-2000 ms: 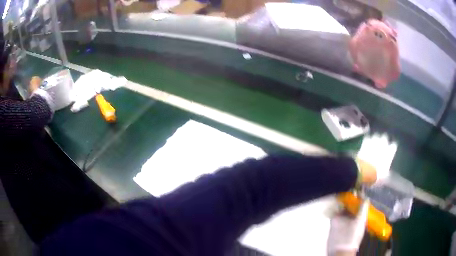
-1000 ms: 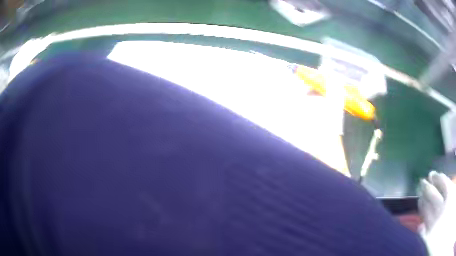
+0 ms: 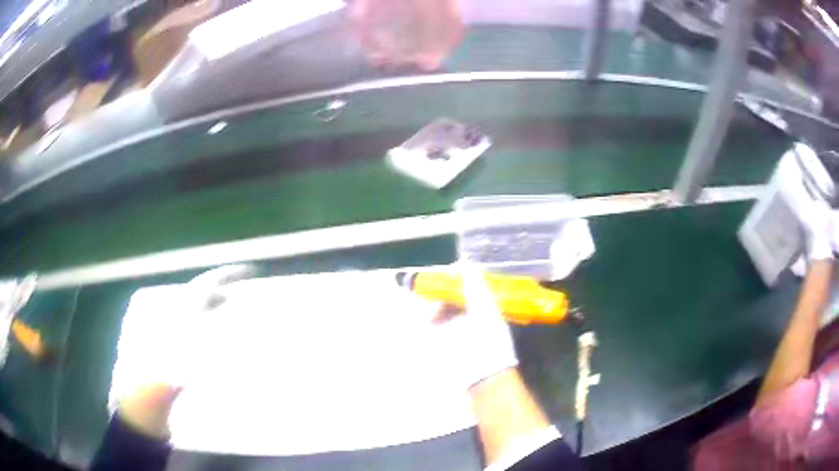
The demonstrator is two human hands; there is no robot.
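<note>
My right hand (image 3: 488, 340), in a white glove, is closed around the orange-yellow electric screwdriver (image 3: 529, 299). Its black nose points left over the glaring white sheet (image 3: 322, 405). My left hand (image 3: 170, 363) is at the sheet's left part. Its glove blends into the white, so its fingers and anything in them cannot be made out. A blurred pale piece with a grey edge (image 3: 225, 278) shows at the sheet's back edge, just beyond the left hand. The clear screw bin (image 3: 515, 237) stands behind the screwdriver, with a crumpled white thing at its right end.
A pale rail (image 3: 276, 248) separates the bench from the green belt. A white part with dark spots (image 3: 442, 152) lies on the belt. At right, a neighbour's gloved hand holds a white housing (image 3: 777, 221). A metal post (image 3: 718, 110) stands behind. Another orange screwdriver (image 3: 29, 338) is far left.
The view has swung right and lifted. My left arm, which stretched across the view to the right, is now back at the left of the sheet. The right hand still holds the screwdriver.
</note>
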